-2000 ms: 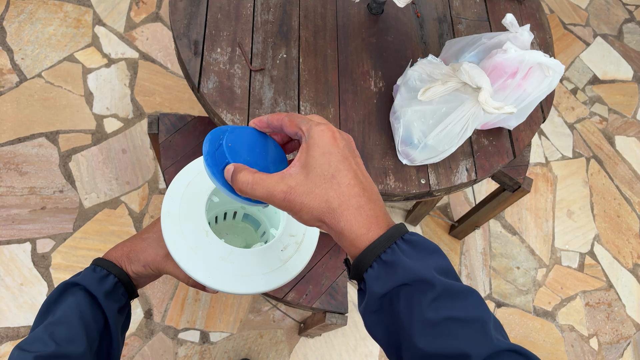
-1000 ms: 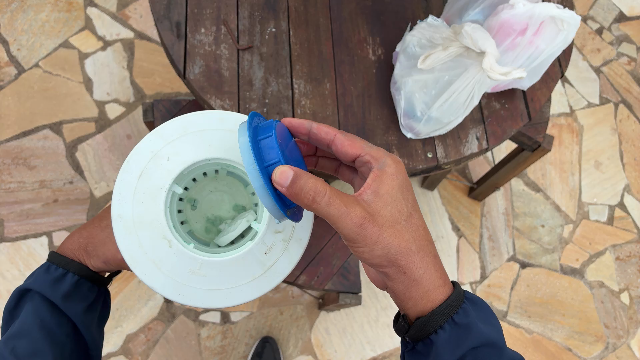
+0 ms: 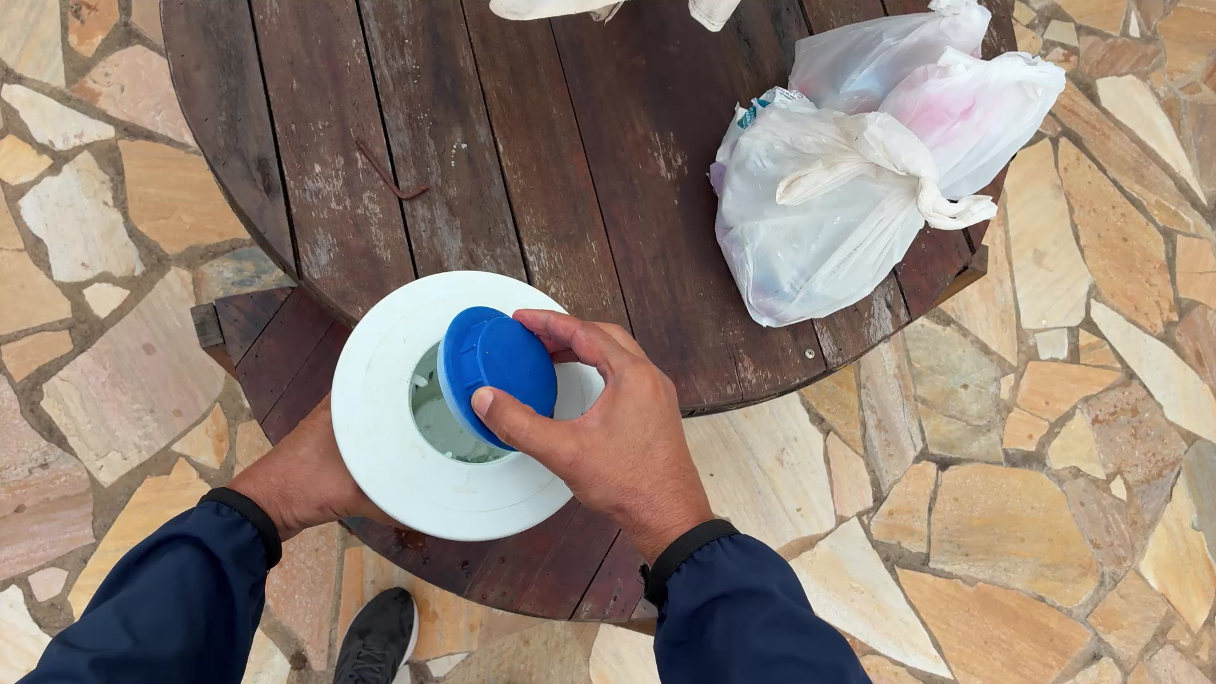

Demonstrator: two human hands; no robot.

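A round white plastic float dispenser (image 3: 380, 427) with a wide flat rim is held from beneath by my left hand (image 3: 309, 472), whose fingers are hidden under it. My right hand (image 3: 613, 418) pinches a blue plastic cap (image 3: 518, 366) between thumb and fingers. The cap is tilted over the right part of the dispenser's round opening. Through the uncovered left part, the pale green inside with small white bits shows.
Beyond my hands stands a round table of dark wooden planks (image 3: 589, 199), with a curved wooden bench (image 3: 513, 570) below the dispenser. Tied white plastic bags (image 3: 826, 218) lie on the table's right side. A dark shoe (image 3: 378, 636) is on the stone paving (image 3: 1007, 532).
The blue cap, steeply tilted at the opening's right edge one second ago, now covers part of the opening with its top more toward me. The view has shifted.
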